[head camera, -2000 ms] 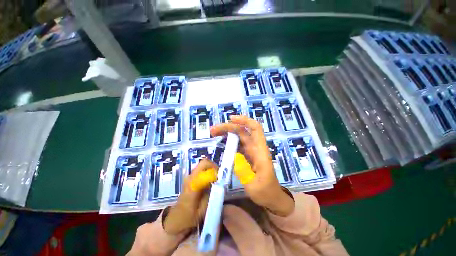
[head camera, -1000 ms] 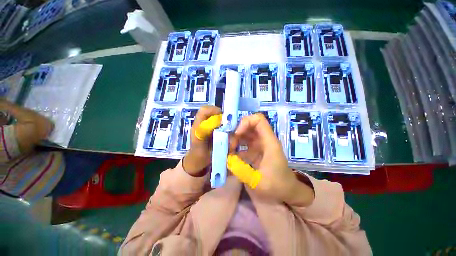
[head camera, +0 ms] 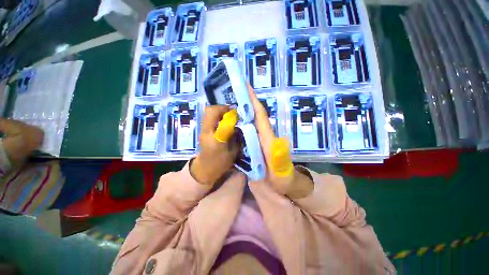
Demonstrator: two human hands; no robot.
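Two light-blue plastic housings are held in front of the tray. The upper housing [head camera: 242, 96] is tilted, its open side with black parts facing left. The lower housing [head camera: 256, 156] is nearer my body. My left hand [head camera: 214, 142], with a yellow finger cot, grips them from the left. My right hand [head camera: 274, 153], also with a yellow cot, lies flat along their right side, touching them; its fingers are partly hidden. The clear blister tray [head camera: 241, 24] lies beyond, filled with blue shells except a white gap in the middle of the far row.
Stacked filled trays [head camera: 447, 75] stand at the right. A neighbouring tray [head camera: 48, 102] and another person's arm [head camera: 20, 139] are at the left. A metal post with a white bundle [head camera: 110, 9] stands beyond. Red stools [head camera: 115, 188] are below the bench edge.
The housings have turned from edge-on, so the upper one's open side now shows. My right hand has straightened against them. The view has shifted, with the tray's far edge nearer the top.
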